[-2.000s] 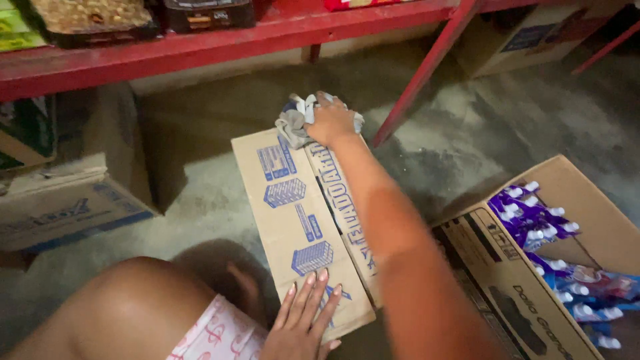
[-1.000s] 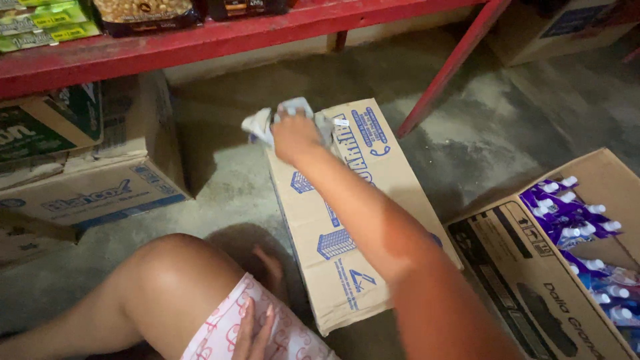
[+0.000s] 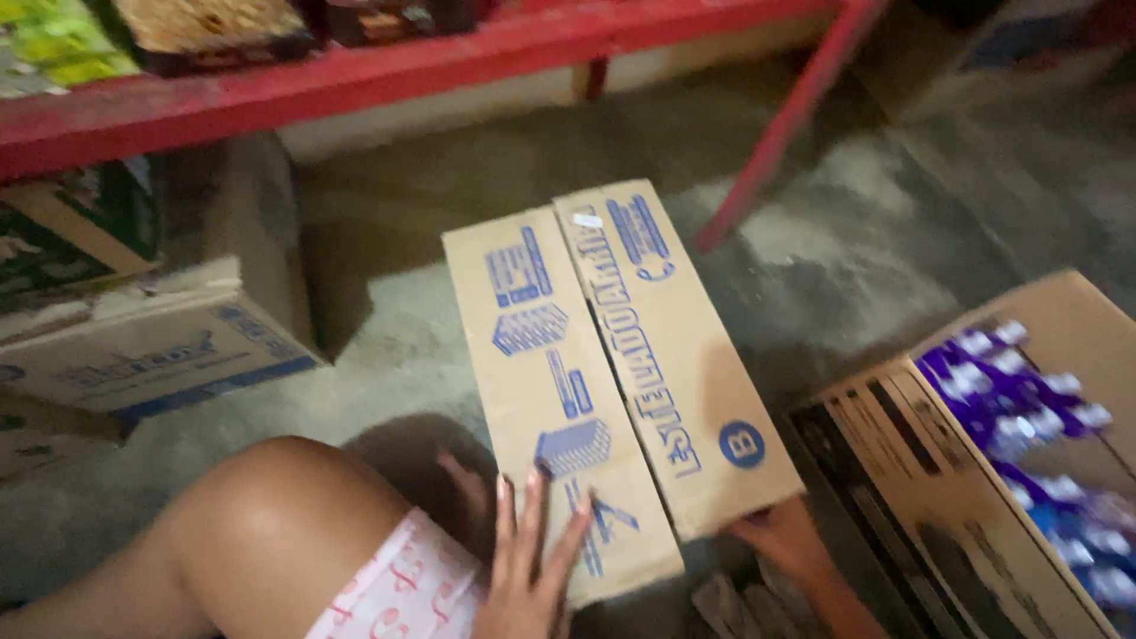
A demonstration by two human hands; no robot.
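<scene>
A cardboard box (image 3: 692,373) with blue print lies on the concrete floor in front of me, its two top flaps meeting along a seam. My left hand (image 3: 532,550) rests on the near part of the left flap with fingers spread. At the near right corner of the box, my right hand (image 3: 781,541) touches the lower edge, its fingertips partly hidden under it. A greyish cloth (image 3: 750,608) is low in the view, beside my right wrist; whether that hand touches it is not visible.
To the right stands an open carton (image 3: 941,497) of purple and blue pouches with white caps. A red shelf (image 3: 426,75) holding packaged goods crosses the top, its slanted leg (image 3: 781,133) behind the box. More cartons (image 3: 204,346) stand at left. My bent knee is at lower left.
My right hand has come back from the far end of the box, where it held the cloth, to the near right corner. My left hand has moved from my thigh onto the box.
</scene>
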